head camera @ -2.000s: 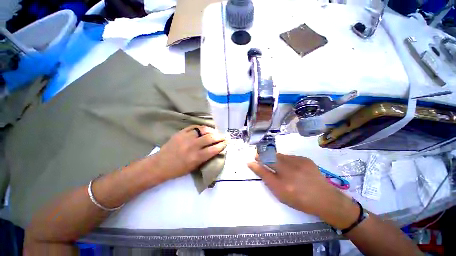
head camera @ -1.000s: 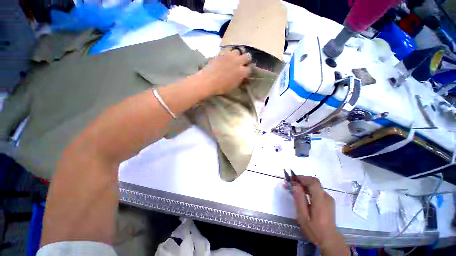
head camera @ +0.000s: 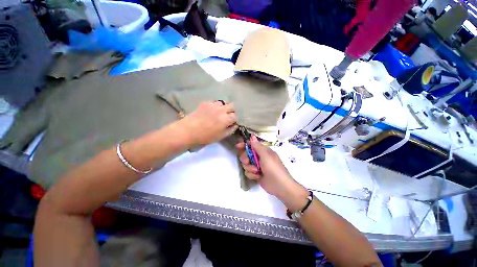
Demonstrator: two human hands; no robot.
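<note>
Olive-khaki cloth (head camera: 120,104) is spread on the white table left of the sewing machine (head camera: 316,99), with a corner hanging towards the front near the needle area. My left hand (head camera: 212,122) pinches the cloth at its edge, left of the presser foot (head camera: 298,140). My right hand (head camera: 264,164) holds blue and pink thread snips (head camera: 251,155). Their blades point up at the cloth edge, close beside my left fingertips. The exact cutting point is too small to tell.
A tan cardboard piece (head camera: 265,52) stands behind the cloth. A smartphone (head camera: 413,154) is strapped to the machine. White slips (head camera: 400,211) lie at the right. A printed ruler (head camera: 209,215) runs along the table's front edge. Blue plastic (head camera: 151,49) lies at the back left.
My left hand came from the machine to the back cloth, then moved forward and left. My right hand, with the snips, moved left and up to the cloth beside my left hand.
</note>
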